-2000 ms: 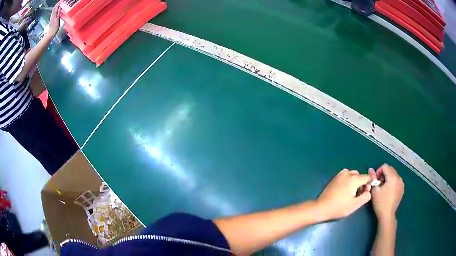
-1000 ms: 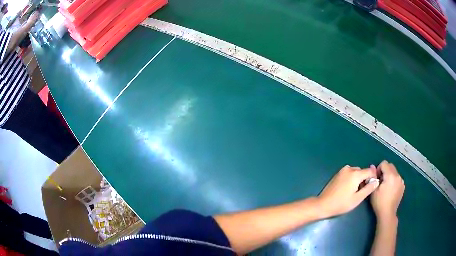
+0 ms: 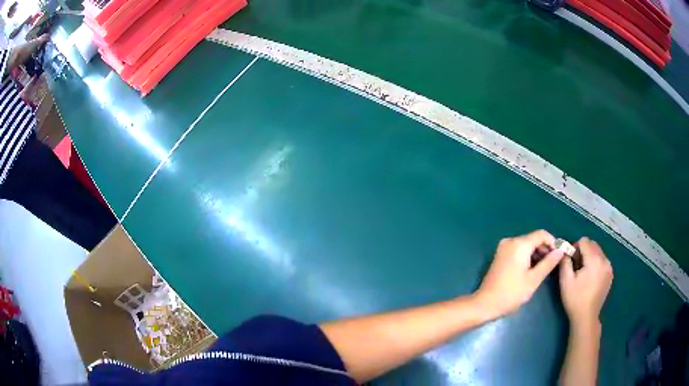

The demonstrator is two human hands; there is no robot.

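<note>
A small pale piece (image 3: 564, 247), about fingertip size, shows between my two hands over the green bench (image 3: 363, 188) at the lower right. My left hand (image 3: 521, 273) pinches it between thumb and finger. My right hand (image 3: 585, 279) is beside it with curled fingers against the piece. Fingers partly hide the piece, and its exact shape cannot be told.
A stack of red-orange foam trays (image 3: 166, 38) stands at the upper left, another (image 3: 627, 26) at the upper right. A pale metal rail (image 3: 453, 121) crosses the bench. An open scrap carton (image 3: 106, 301) is at the lower left. A person in stripes (image 3: 13, 121) stands far left.
My hands have moved slightly up and the left fingers have shifted, so more of the pale piece shows. The person at the left has moved further toward the picture's edge.
</note>
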